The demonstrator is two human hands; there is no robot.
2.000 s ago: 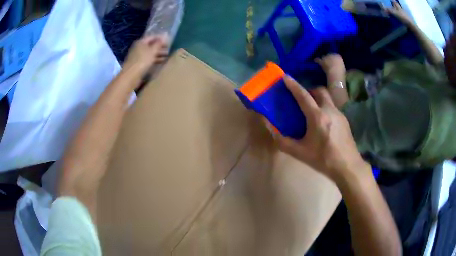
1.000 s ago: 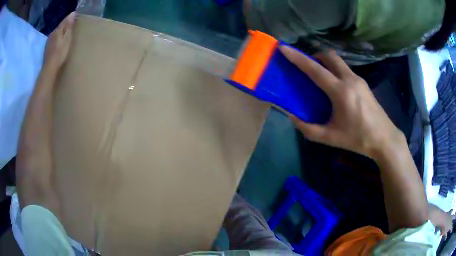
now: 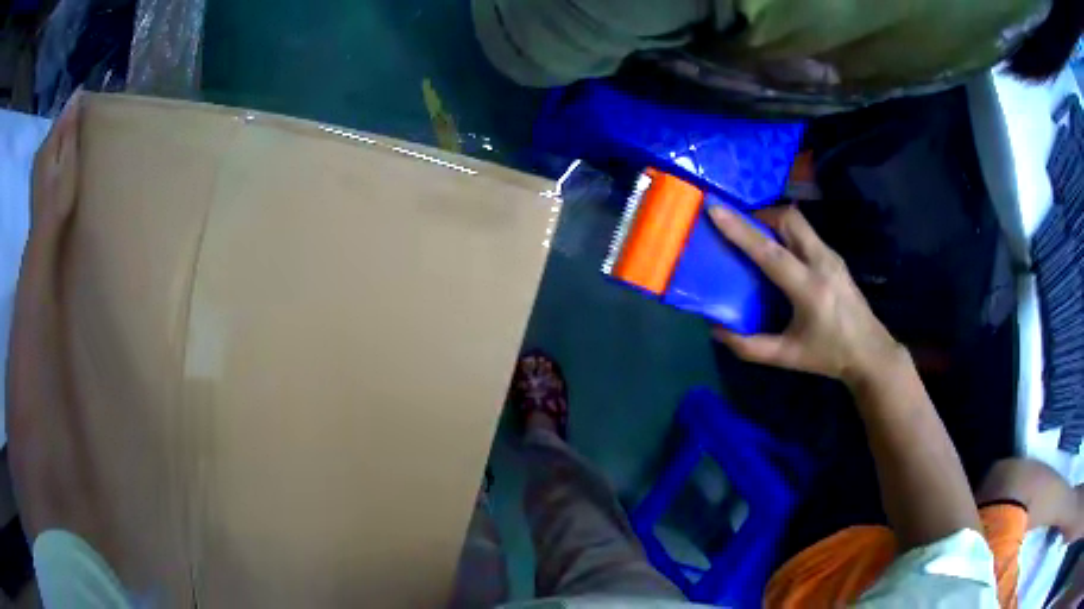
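A large brown carton (image 3: pixel 357 333) fills the left and middle of the view, its seam running down its face. Shiny clear tape (image 3: pixel 398 150) lies along its top edge and sticks out past the top right corner. My right hand (image 3: pixel 820 297) holds the blue tape gun (image 3: pixel 725 268), its orange toothed end facing the carton, a little right of that corner and apart from it. My left hand (image 3: pixel 62 149) is at the carton's top left corner, dim and blurred against its side; its fingers are hard to make out.
A blue stool (image 3: pixel 713 149) stands behind the tape gun, by a person in green (image 3: pixel 832 48). Another blue stool (image 3: pixel 713 500) is at the lower right. A person's orange garment (image 3: pixel 838 571) shows at the bottom right. Dark ribbed items (image 3: pixel 1058 297) lie at the right edge on a white surface.
The tape gun has moved from above the carton's right corner to beyond it, now clear of the board. The carton's seam has shifted left in view. The blue stool behind the gun has come into view.
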